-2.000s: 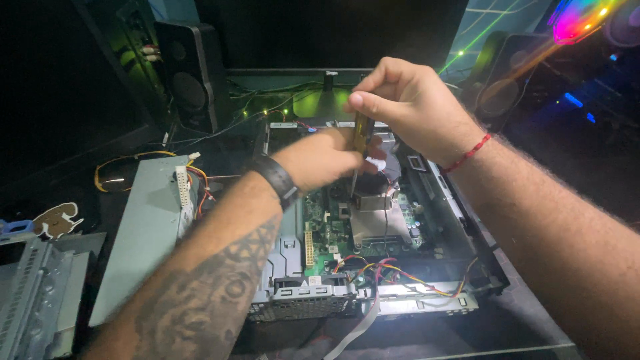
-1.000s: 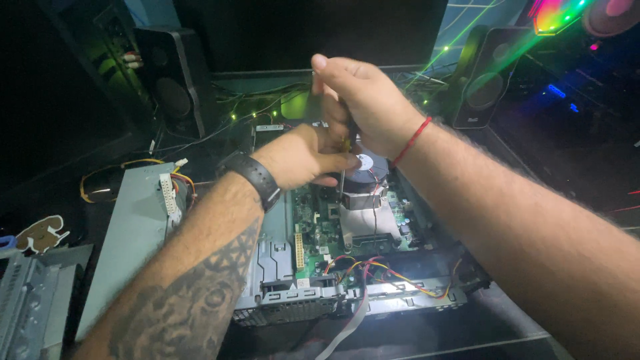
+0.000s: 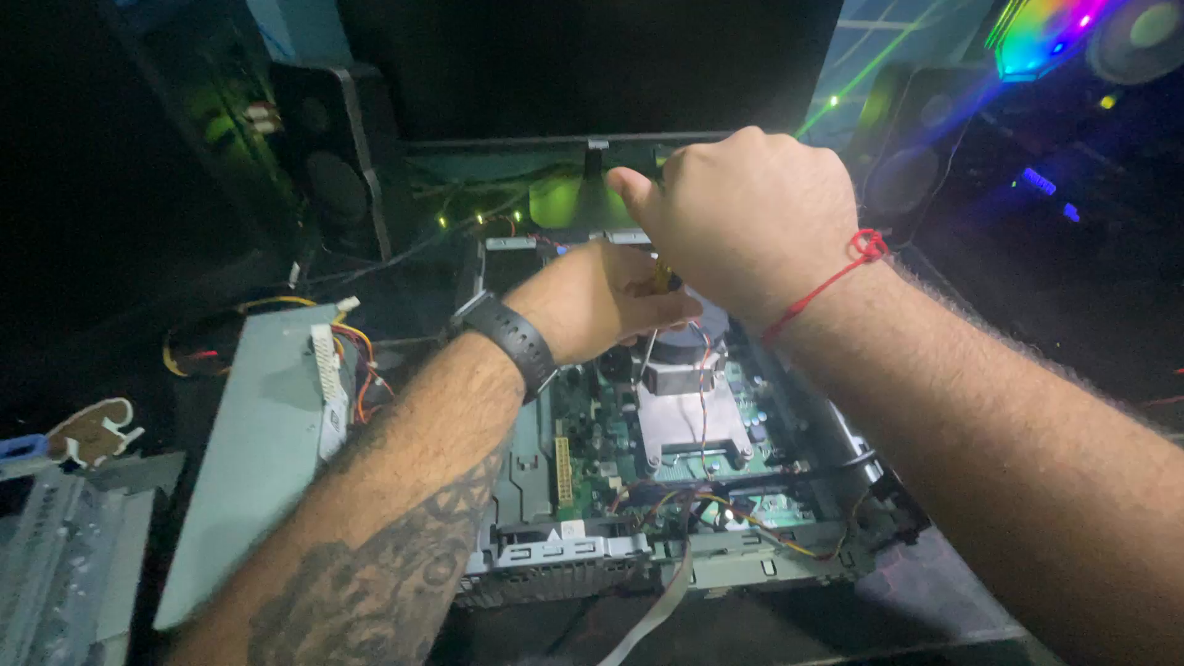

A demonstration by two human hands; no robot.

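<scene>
An opened desktop computer case (image 3: 592,552) lies flat with its green motherboard (image 3: 592,444) showing. A CPU cooler with a dark round fan (image 3: 680,347) and a metal bracket (image 3: 689,421) sits on the board. My right hand (image 3: 754,208) is curled over the top of a screwdriver with a yellowish handle (image 3: 662,274); its upper part is hidden in the hand. The fingers of my left hand (image 3: 606,301) close around the lower handle, beside the fan. The shaft runs down at the cooler's left edge, and its tip cannot be made out clearly.
A grey metal power supply (image 3: 250,416) with bundled wires lies left of the case. Farther left is a metal drive-like unit (image 3: 79,555). Speakers (image 3: 338,157) and a dark monitor (image 3: 592,65) stand behind. A flat grey cable (image 3: 657,610) hangs over the near edge.
My right hand has changed its grip, from fingertips on the screwdriver's top two seconds ago to a curled hand over it. My left hand stays near the cooler.
</scene>
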